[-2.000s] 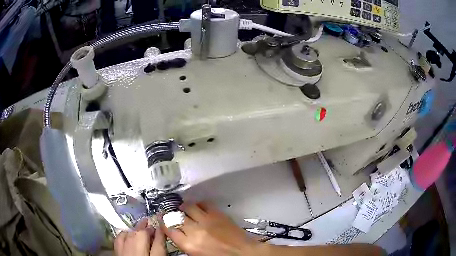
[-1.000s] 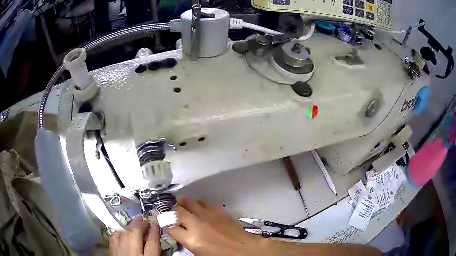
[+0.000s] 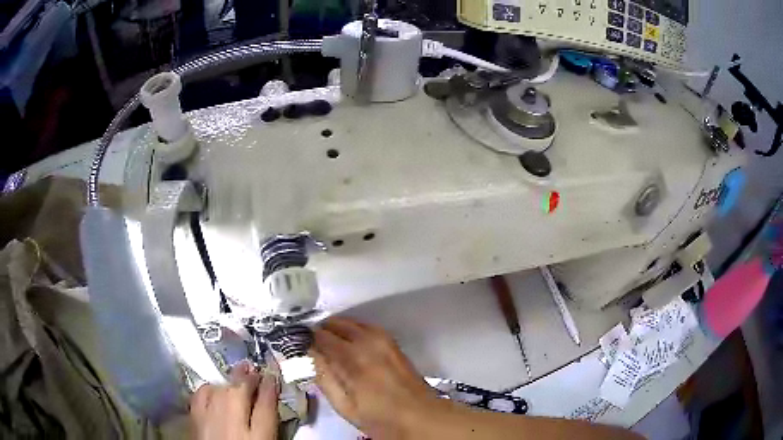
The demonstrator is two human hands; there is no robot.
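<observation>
My left hand [image 3: 233, 407] is at the bottom left, its fingertips together on a small beige cloth piece [image 3: 294, 400] by the needle area of the sewing machine [image 3: 412, 202]. My right hand [image 3: 365, 374] lies just right of the tension dial [image 3: 292, 290], palm down. Its fingertips are hidden behind the lower dial and white knob, so its hold cannot be told. The needle and presser foot are hard to make out. The khaki garment [image 3: 51, 318] is bunched at the far left.
Thread snips [image 3: 491, 398] lie beside my right wrist, partly covered. A brown-handled awl [image 3: 508, 309], a white pen [image 3: 560, 305] and printed labels [image 3: 648, 352] lie to the right. A pink object [image 3: 736, 301] is at the far right. The lamp's grey head [image 3: 124, 309] stands at left.
My right hand has shifted upward beside the dial and my wrist now covers the snips' blades partly. More of the beige cloth piece shows between my hands. The view has shifted slightly.
</observation>
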